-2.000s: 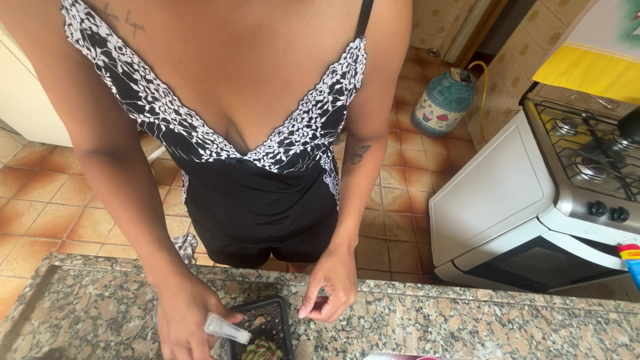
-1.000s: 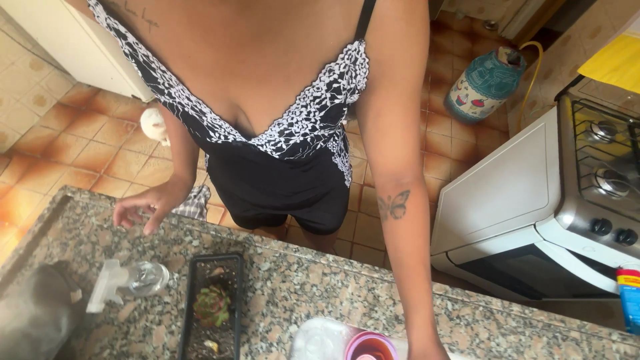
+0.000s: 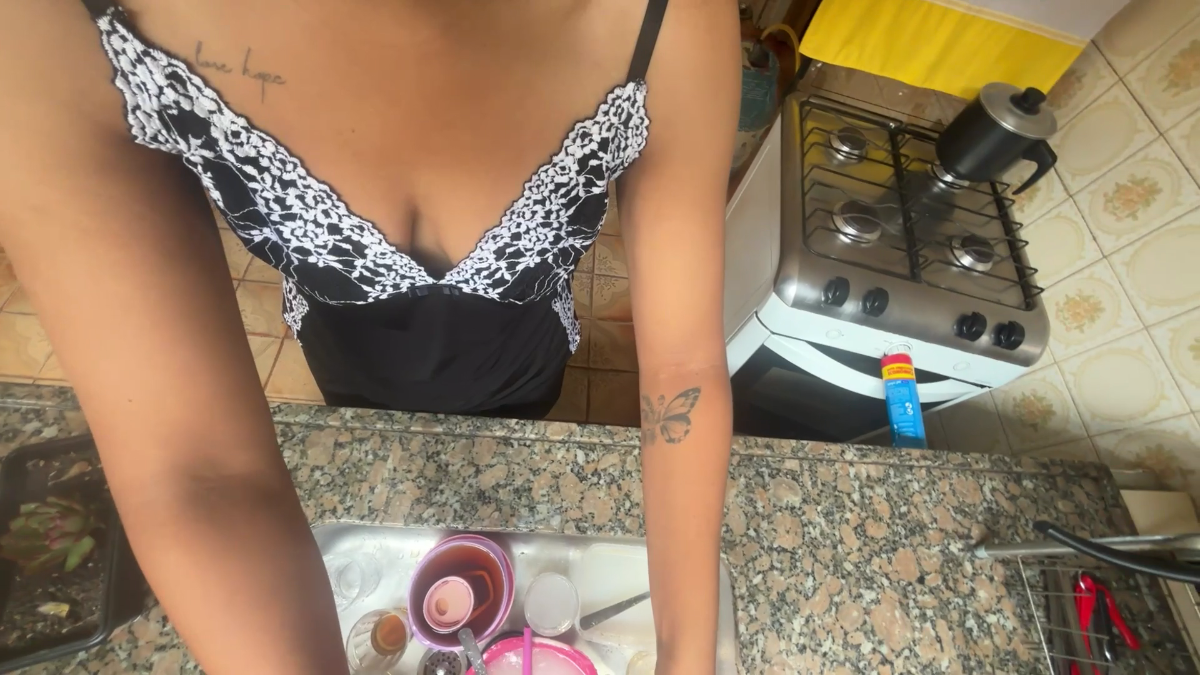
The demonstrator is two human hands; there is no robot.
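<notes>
Both my hands are out of view below the bottom edge. My right forearm (image 3: 234, 544) comes down at the left, between the planter and the sink items. My left forearm (image 3: 684, 525), with a butterfly tattoo, crosses the right part of a steel sink (image 3: 614, 544). In the sink are a purple pot (image 3: 506, 572) with a small pink cup (image 3: 448, 603) inside, a bright pink container (image 3: 562, 656), drinking glasses (image 3: 378, 637) and a utensil with a dark handle (image 3: 614, 610). A black rectangular planter (image 3: 103, 628) holding a succulent (image 3: 52, 534) stands at the far left, partly behind my right arm.
The granite counter (image 3: 844, 553) runs across the view. A wire dish rack (image 3: 1045, 600) with red-handled scissors or a similar tool (image 3: 1087, 600) stands at the lower right. Beyond the counter is a gas stove (image 3: 914, 291) with a black pot (image 3: 989, 136); a blue and red package (image 3: 902, 398) is beside it.
At first my right hand held a clear bottle by the planter; a second ago a spray bottle lay on the counter, that hand off it. Both arms now extend down past the frame. The view has shifted.
</notes>
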